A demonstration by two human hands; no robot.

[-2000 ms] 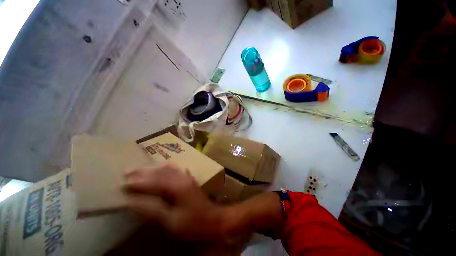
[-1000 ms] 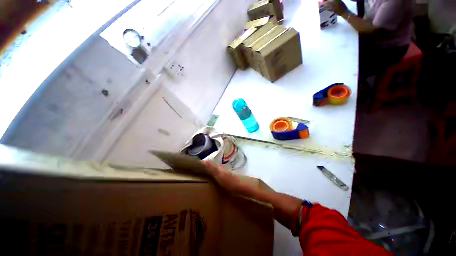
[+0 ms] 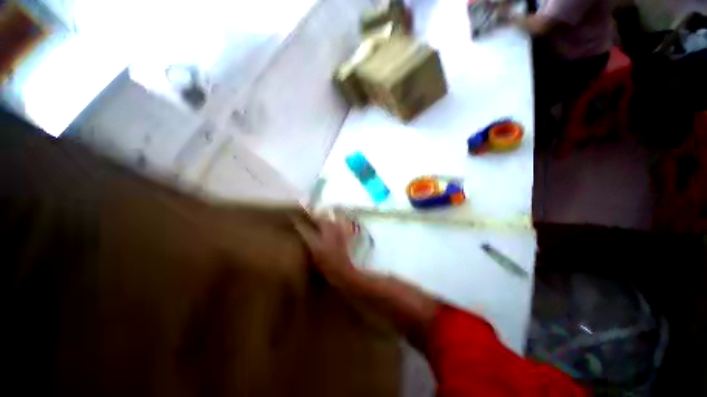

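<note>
The large brown master carton (image 3: 201, 302) fills the lower left, close to the camera, dark and blurred. Its upper edge slants up to the left. My right hand (image 3: 333, 250) is at the carton's upper right corner, with the fingers hooked over its edge; they are blurred. The red sleeve comes in from the lower right. My left hand is not in view.
Behind my hand, a bag (image 3: 360, 239) is mostly hidden. On the white bench (image 3: 434, 256) are a turquoise bottle (image 3: 367, 177), two tape dispensers (image 3: 436, 192) (image 3: 496, 136), a utility knife (image 3: 504, 260) and small brown cartons (image 3: 403, 77). A person (image 3: 577, 27) sits at the far right.
The carton has risen and tilted, covering more of the left side. The smaller cartons beside it are now hidden. My right hand has moved up to its corner.
</note>
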